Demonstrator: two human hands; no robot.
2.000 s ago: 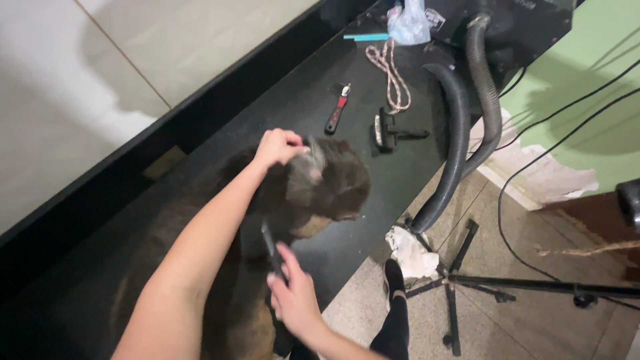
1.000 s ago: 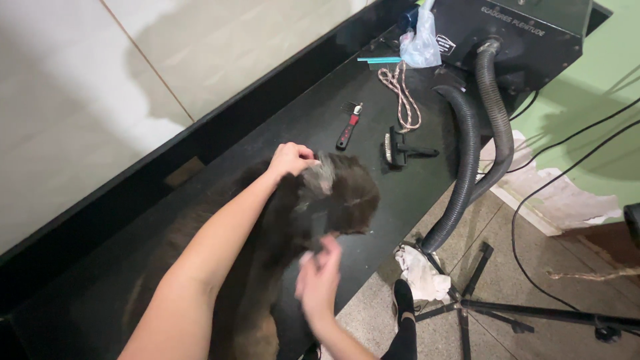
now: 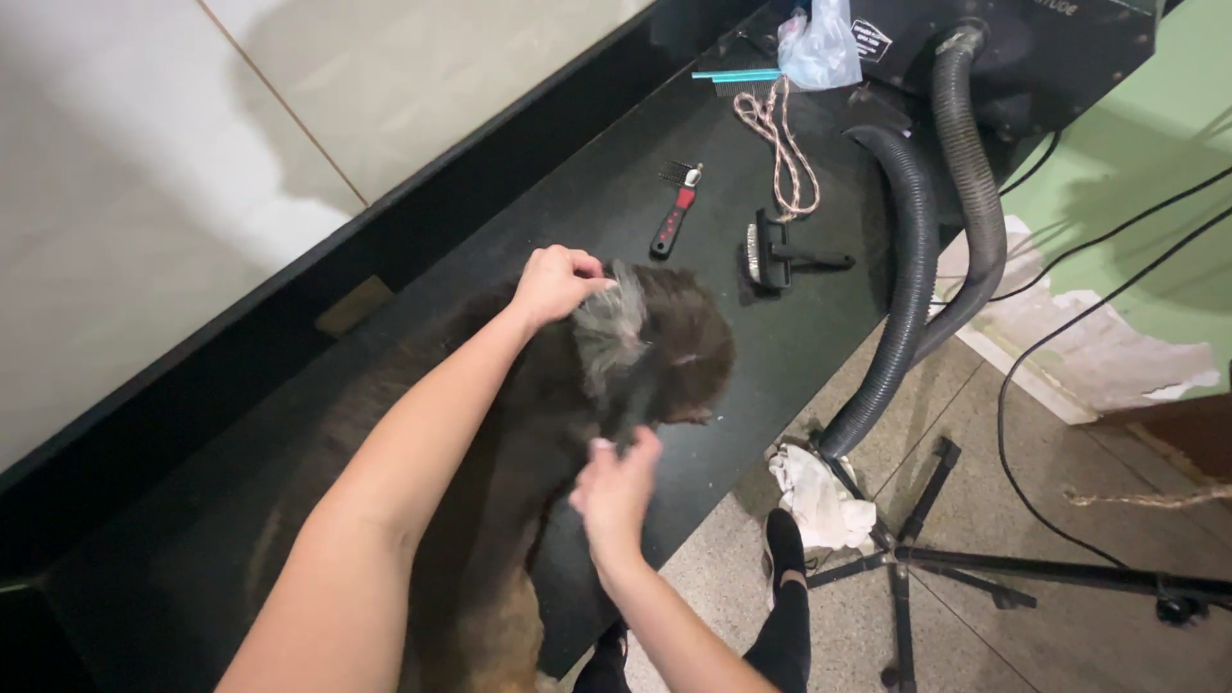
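A dark-furred animal [image 3: 500, 433], which looks like a dog, is on the black grooming table [image 3: 760, 356], its head [image 3: 683, 337] toward the upper right. At the near end of a tuft of pale grey hair [image 3: 611, 327] beside the head, my left hand [image 3: 561, 284] has thumb and fingers pinched together on the hair. My right hand [image 3: 616, 491], blurred, is just below the head, fingers bent upward. Something dark shows by its fingertips, but whether it is a tool or fur cannot be told. A dematting rake [image 3: 678, 212] with a red and black handle lies beyond the head.
A slicker brush [image 3: 770, 252], a looped rope [image 3: 780, 159], a blue-backed comb [image 3: 736, 76] and a plastic bag [image 3: 820, 48] lie farther back. Ribbed hoses [image 3: 910, 279] run from a black dryer [image 3: 1049, 58] past the table edge. On the floor are a stand's legs [image 3: 900, 558] and a white cloth [image 3: 818, 496].
Two seconds ago my right hand held a dark, slim tool lower down, apart from the head; now it is nearer the head and the tool is not clearly seen. My left hand stays at the tuft.
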